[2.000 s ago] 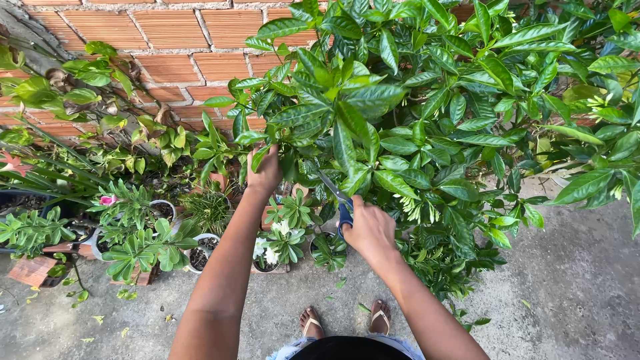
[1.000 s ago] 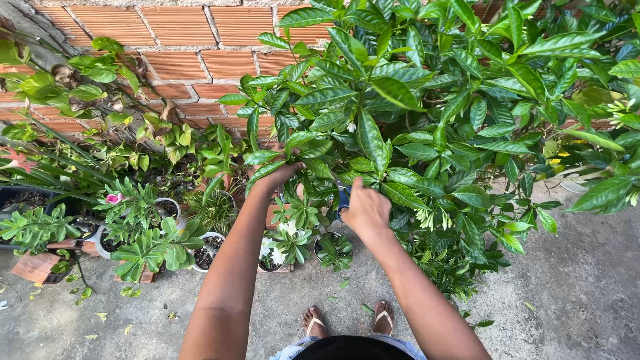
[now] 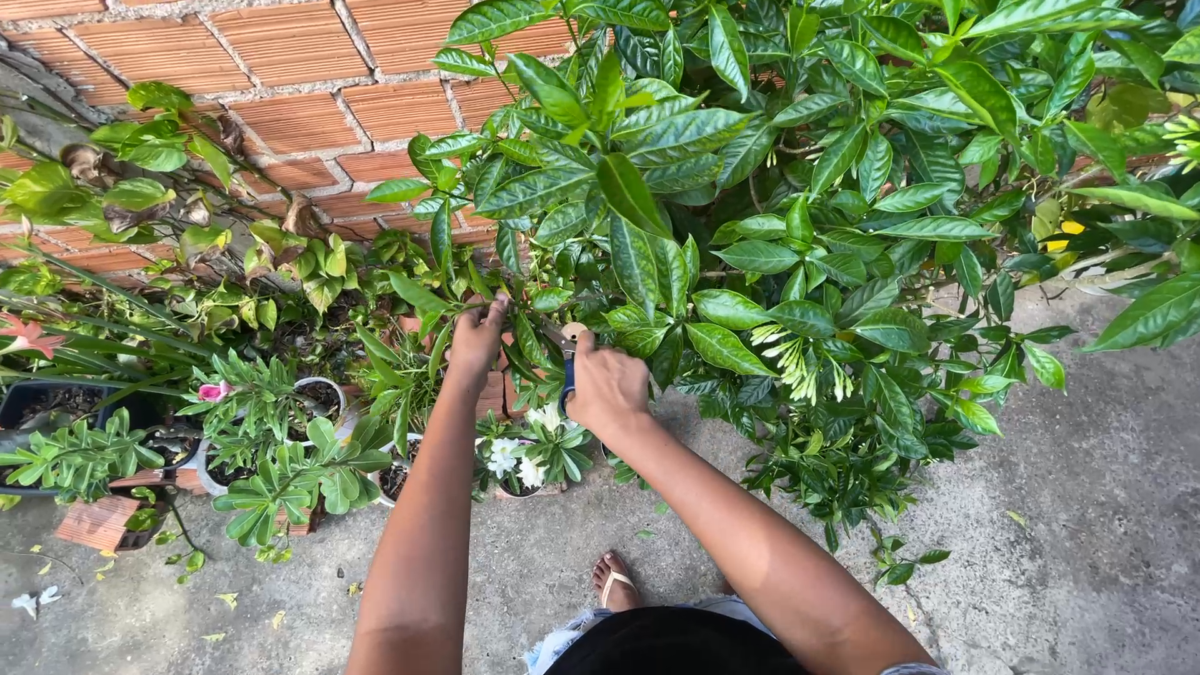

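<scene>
A large leafy shrub with glossy green leaves and pale bud clusters spreads in front of me. My left hand pinches a thin leafy stem at the shrub's lower left side. Close by on the right, my right hand grips a pair of scissors with dark blue handles. Their metal blades point up and left among the leaves, toward my left hand. Leaves partly hide the blade tips, so what lies between them cannot be told.
A hollow-brick wall runs behind the plants. Potted plants stand below it at the left, among them a white-flowered one under my hands and a pink-flowered one. A loose brick lies on the concrete floor.
My left hand has come out from under the leaves, lower and more visible, with a stem in its fingers. The scissors' pivot and blades show more plainly than one second ago.
</scene>
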